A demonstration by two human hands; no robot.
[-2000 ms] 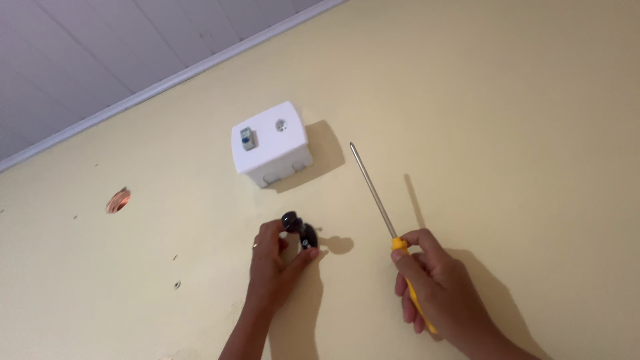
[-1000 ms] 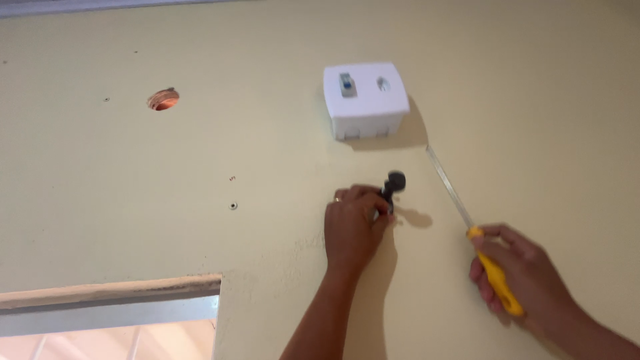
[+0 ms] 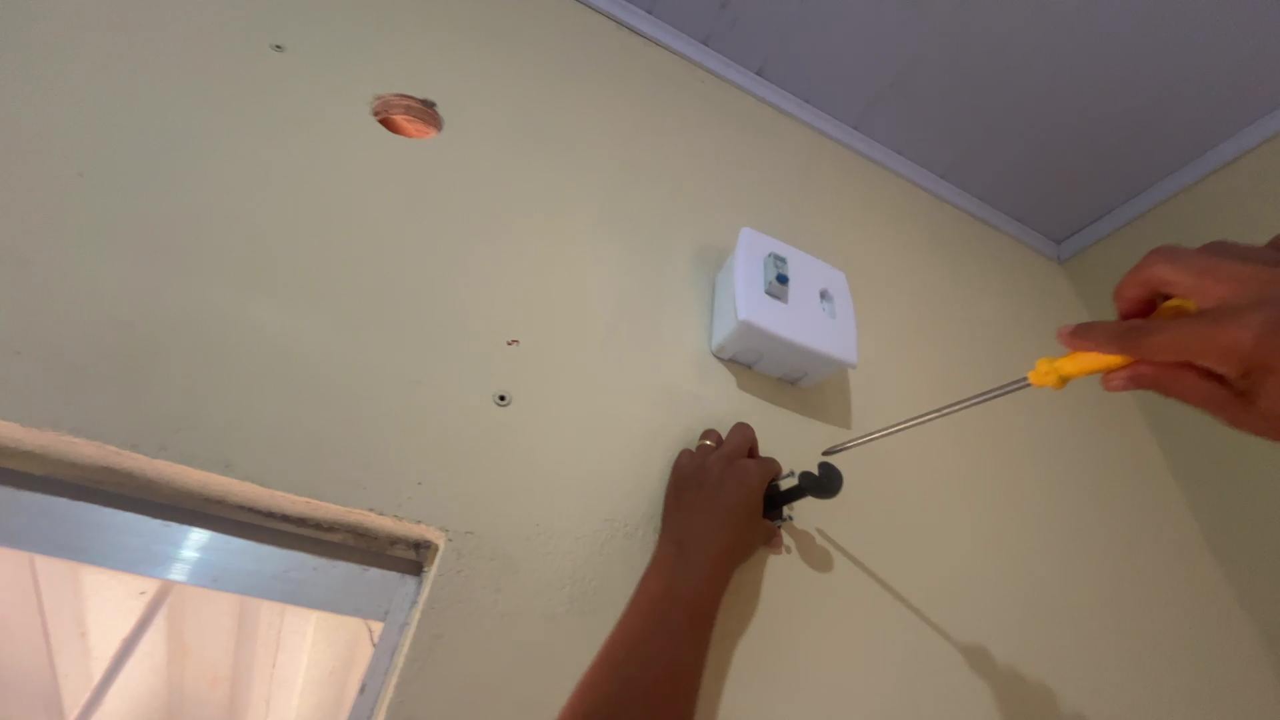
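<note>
My left hand (image 3: 718, 500), with a ring on one finger, holds a black hook-shaped bracket (image 3: 803, 487) against the yellowish wall. A small screw (image 3: 788, 475) sticks out at the bracket's upper part. On the right, my right hand (image 3: 1205, 335) grips a screwdriver (image 3: 1075, 368) by its yellow handle. The screwdriver's metal shaft points left and down, and its tip is just above the bracket's rounded end, apparently apart from it. My fingers hide part of the bracket's base.
Above my left hand, a white electrical box (image 3: 790, 305) juts from the wall. A round hole (image 3: 408, 116) and a wall plug (image 3: 502, 398) lie to the left. A metal window or door frame (image 3: 200, 545) is at lower left; the ceiling trim (image 3: 850, 135) runs above.
The screwdriver has swung from pointing steeply up to lying closer to level, with its tip now near the bracket. My left hand keeps hold of the bracket. The view has shifted strongly.
</note>
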